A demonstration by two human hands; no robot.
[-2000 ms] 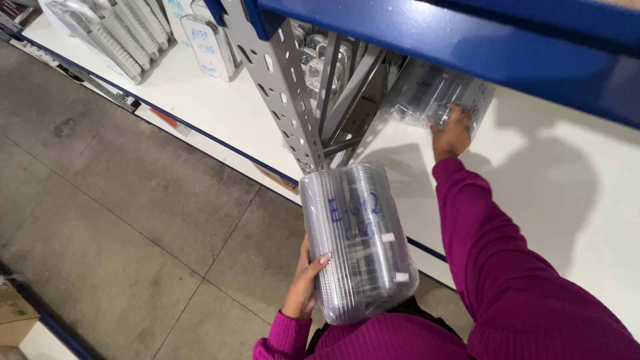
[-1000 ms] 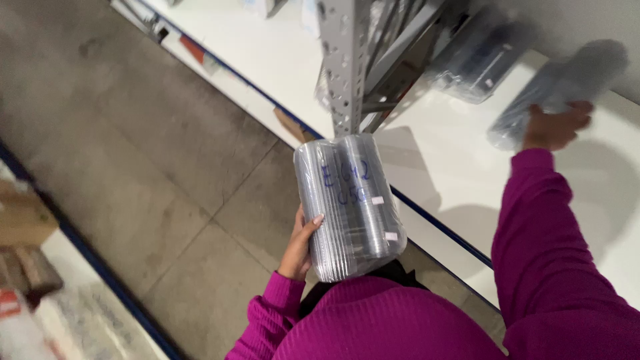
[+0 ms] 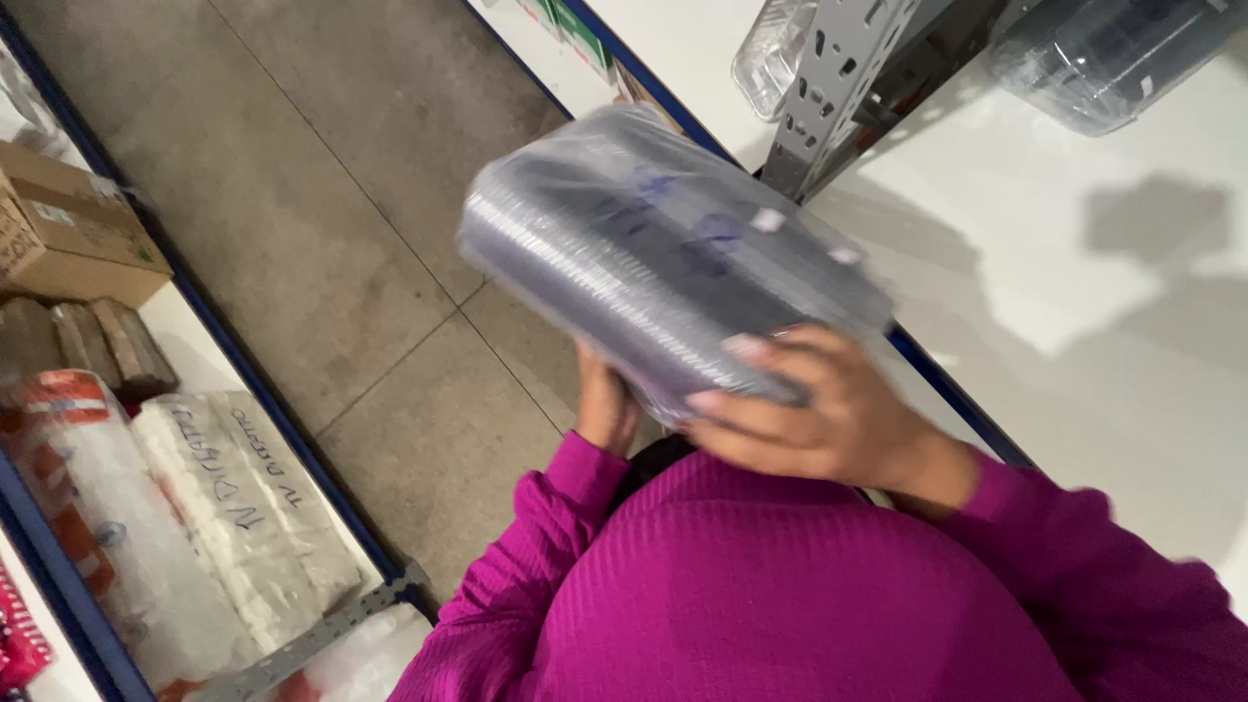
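A plastic-wrapped stack of clear plastic containers (image 3: 663, 244), with blue handwriting and small white stickers on its wrap, is held tilted in front of my body. My left hand (image 3: 606, 400) supports it from below on the near side, partly hidden behind the stack. The fingers of my right hand (image 3: 819, 409) press on its near right end. Another wrapped stack of clear containers (image 3: 1111, 58) lies on the white shelf (image 3: 1072, 322) at the upper right.
A grey perforated upright (image 3: 829, 97) stands at the shelf's edge, with foil trays (image 3: 770, 58) behind it. Across the concrete floor (image 3: 390, 195), the left shelving holds a cardboard box (image 3: 78, 224) and wrapped white packs (image 3: 244, 507) bearing writing.
My right hand has left the wrapped pack on the shelf and come to the stack that my left hand holds. That stack has turned and tilted. The view has swung towards the left shelving.
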